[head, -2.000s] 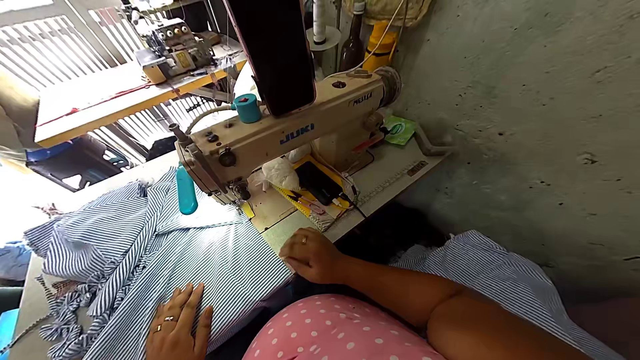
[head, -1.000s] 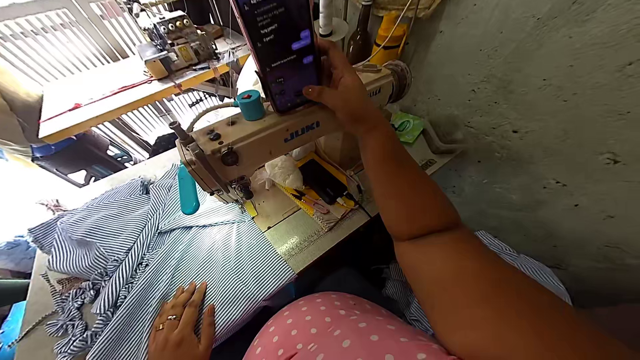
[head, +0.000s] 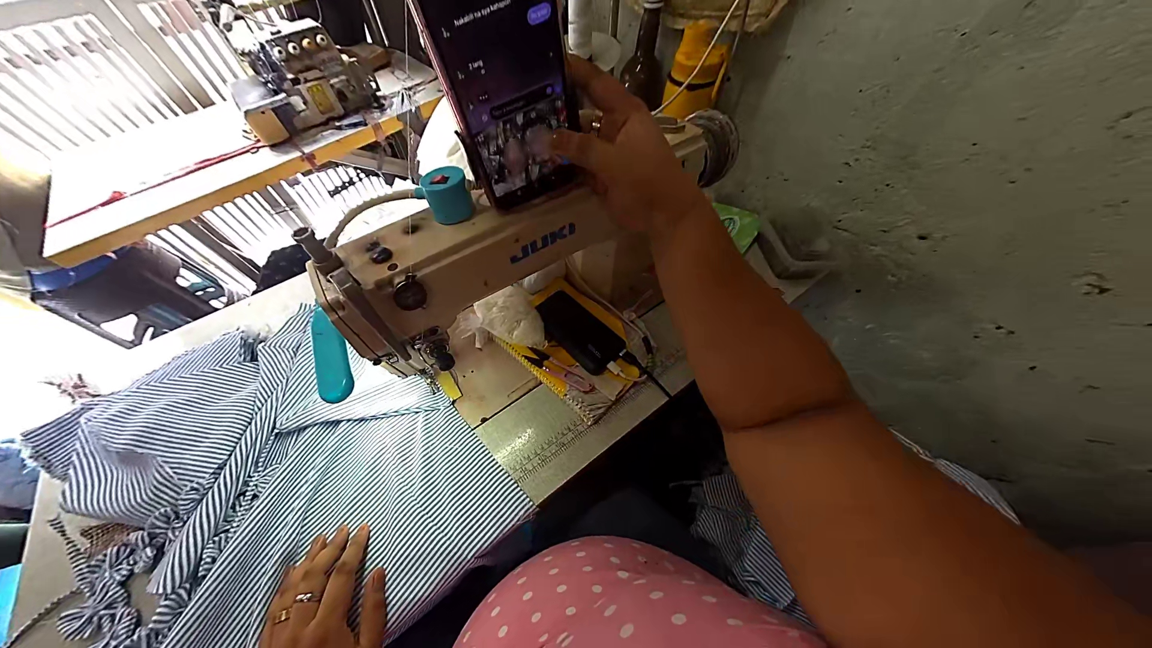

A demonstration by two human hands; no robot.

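Observation:
Striped blue-and-white fabric [head: 387, 477] lies over the sewing table and under the needle area of a Juki sewing machine [head: 486, 261]. My left hand [head: 326, 589], with rings on two fingers, rests flat on this fabric, fingers spread. Above the machine arm a smartphone [head: 508, 99] stands upright with its screen lit. My right hand [head: 630, 153] is at the phone's right edge, its thumb over the lower screen and its other fingers partly hidden behind; whether it grips the phone cannot be told. A teal magnetic-looking cylinder [head: 446, 195] sits on the machine beside the phone.
A black power bank [head: 580, 331] with a cable, a plastic bag of white material [head: 510, 315] and a yellow tray lie beneath the machine arm. A teal handle-shaped piece [head: 331, 357] hangs by the needle end. An overlock machine [head: 301, 76] stands behind left; a concrete wall [head: 954, 225] bounds the right.
My right hand has risen from near the table's front edge to the phone. The phone's screen, dark at first, is lit, and its content has changed. My left hand has stayed on the fabric.

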